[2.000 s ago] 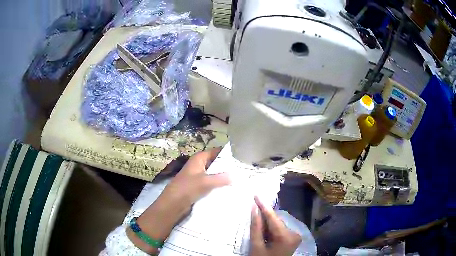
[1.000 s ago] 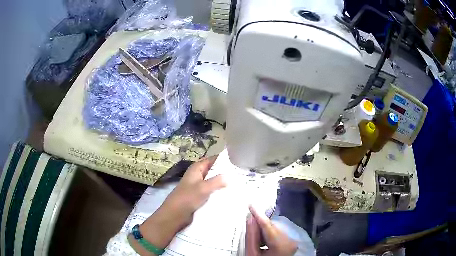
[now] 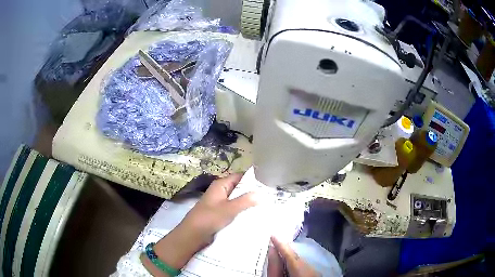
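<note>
The white fabric panel (image 3: pixel 233 246) with thin dark lines runs from under the JUKI machine head (image 3: pixel 320 92) down over the lap. It is overexposed just below the head, and the needle and presser foot are hidden. My left hand (image 3: pixel 220 208) lies on the panel's left part, fingers towards the head, thumb pressing the fabric. My right hand (image 3: pixel 290 262) is at the bottom, cut off by the frame edge, its fingers pinching a fold of the panel.
A clear plastic bag of bluish-purple pieces (image 3: pixel 146 108) with tan strips (image 3: pixel 163 78) on it lies left on the worn table (image 3: pixel 125 172). Thread cones (image 3: pixel 404 157), a slim dark tool (image 3: pixel 398 185) and a control panel (image 3: pixel 444 132) stand right. A striped chair (image 3: pixel 32 211) is at left.
My right hand has moved slightly down, further out of the frame. My left hand keeps nearly the same place on the panel. The view has shifted slightly.
</note>
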